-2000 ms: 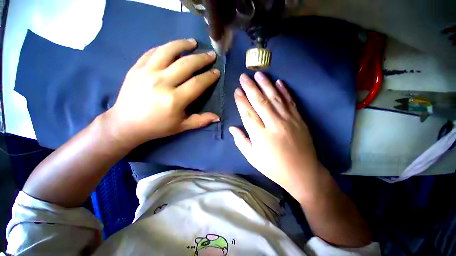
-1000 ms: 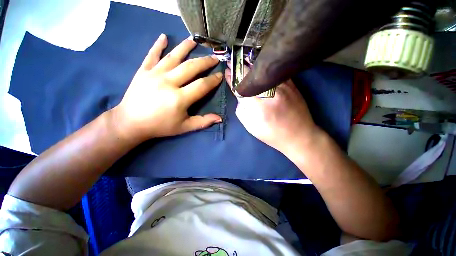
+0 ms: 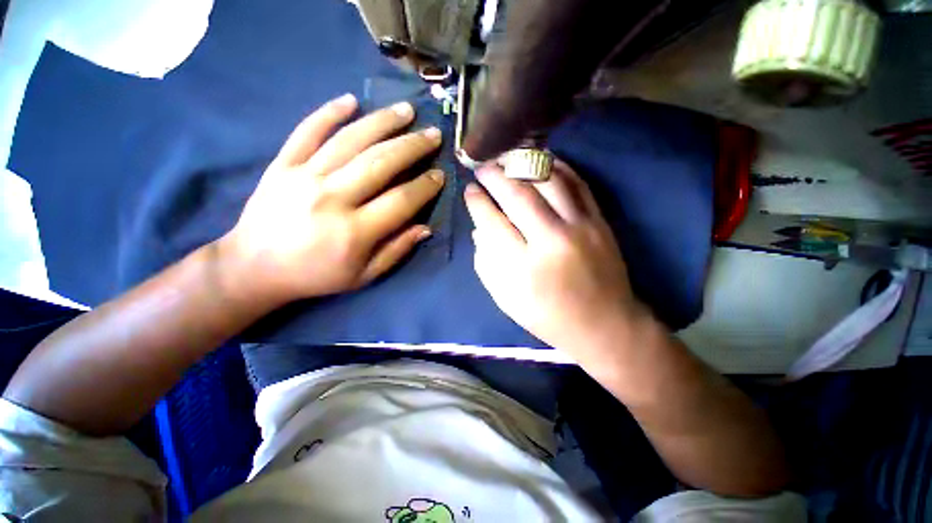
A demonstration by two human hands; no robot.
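A large navy cloth panel [image 3: 388, 317] lies flat on the white machine table. A narrow strip with a straight stitched line [image 3: 451, 220] runs down mid-panel towards the presser foot [image 3: 439, 92]. My left hand [image 3: 317, 204] lies flat on the panel left of the line, fingers spread, holding nothing. My right hand [image 3: 552, 255] lies on the panel right of the line, palm down, not gripping; its fingertips are partly hidden behind the machine's dark part and a small ribbed knob [image 3: 528, 163]. The sewing machine head [image 3: 409, 31] stands over the cloth just beyond my fingertips.
Red scissor handles [image 3: 733, 179] show at the panel's right edge. A large cream ribbed knob [image 3: 807, 46] is at upper right. Small items [image 3: 828, 240] and a white cloth strip [image 3: 853, 332] lie at the right. A blue crate [image 3: 220, 429] is beside my lap.
The machine head came into view over the cloth. The panel has shifted slightly away from me and the stitched line shows shorter. My right hand moved up under the machine's dark part; my left thumb drew in.
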